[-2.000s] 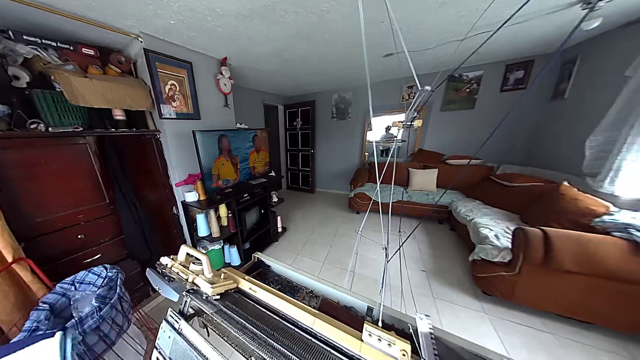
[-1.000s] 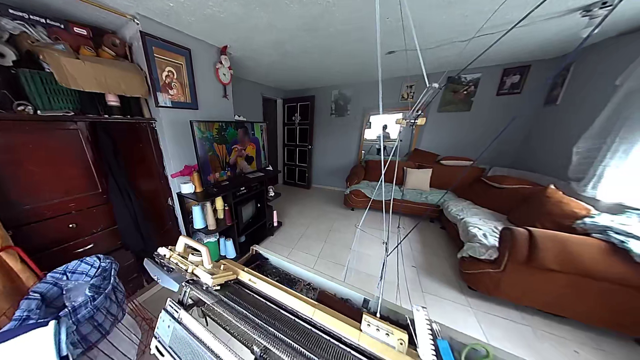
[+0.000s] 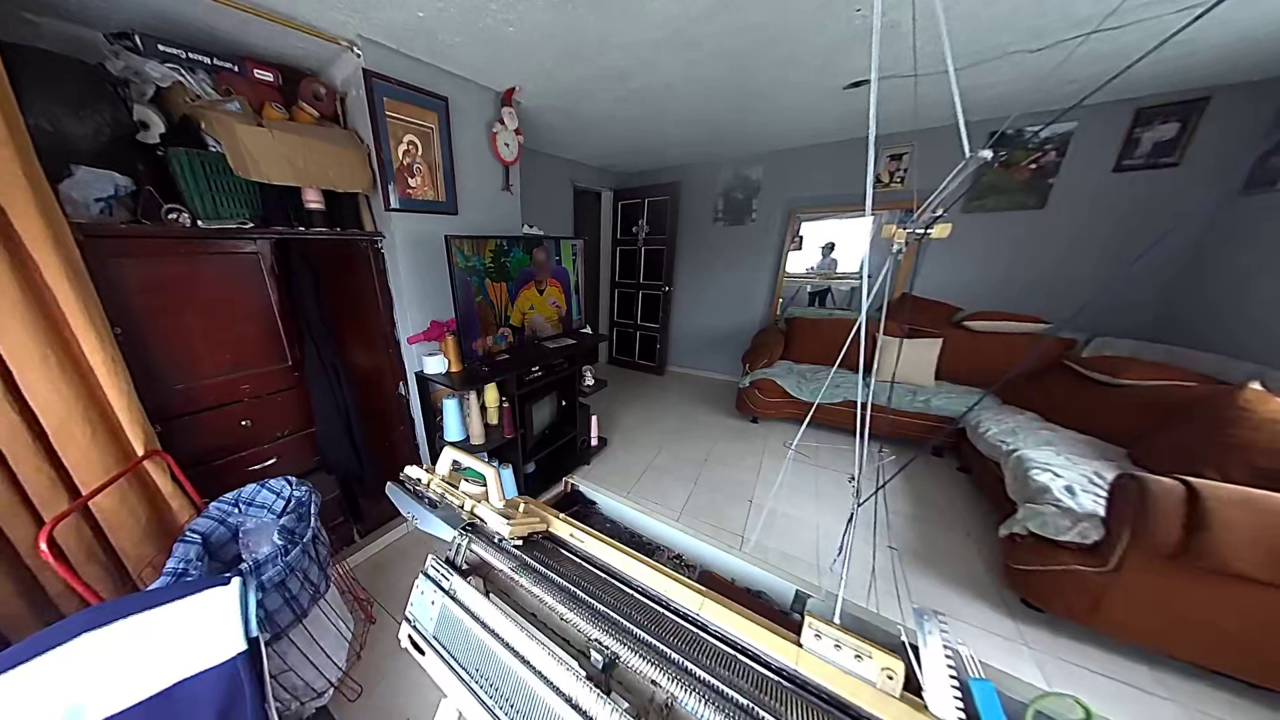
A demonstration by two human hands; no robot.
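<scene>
Neither of my hands shows in the head view. A flatbed knitting machine (image 3: 640,600) runs diagonally across the lower middle, its needle beds bare of fabric where visible. Its carriage (image 3: 490,490) with a cream handle rests at the far left end. A yarn tension mast (image 3: 915,230) rises above the bed, with strands of yarn hanging down. Near its foot are a cream plate (image 3: 852,652) on the rail, a white toothed comb (image 3: 938,660) and a blue-handled tool (image 3: 984,698). At the lower left lies a blue and white cloth (image 3: 130,650), cut off by the frame.
A wire basket cart (image 3: 345,625) holding a plaid cloth (image 3: 245,530) stands left, beside a wooden wardrobe (image 3: 210,340). Yarn cones (image 3: 475,418) fill shelves under a television (image 3: 515,295). Brown sofas (image 3: 1130,570) stand at the right; a dark door (image 3: 640,280) is at the back.
The picture on the television has changed. The view has shifted slightly, and more of the blue and white cloth shows at the lower left. The machine's carriage has stayed at the left end.
</scene>
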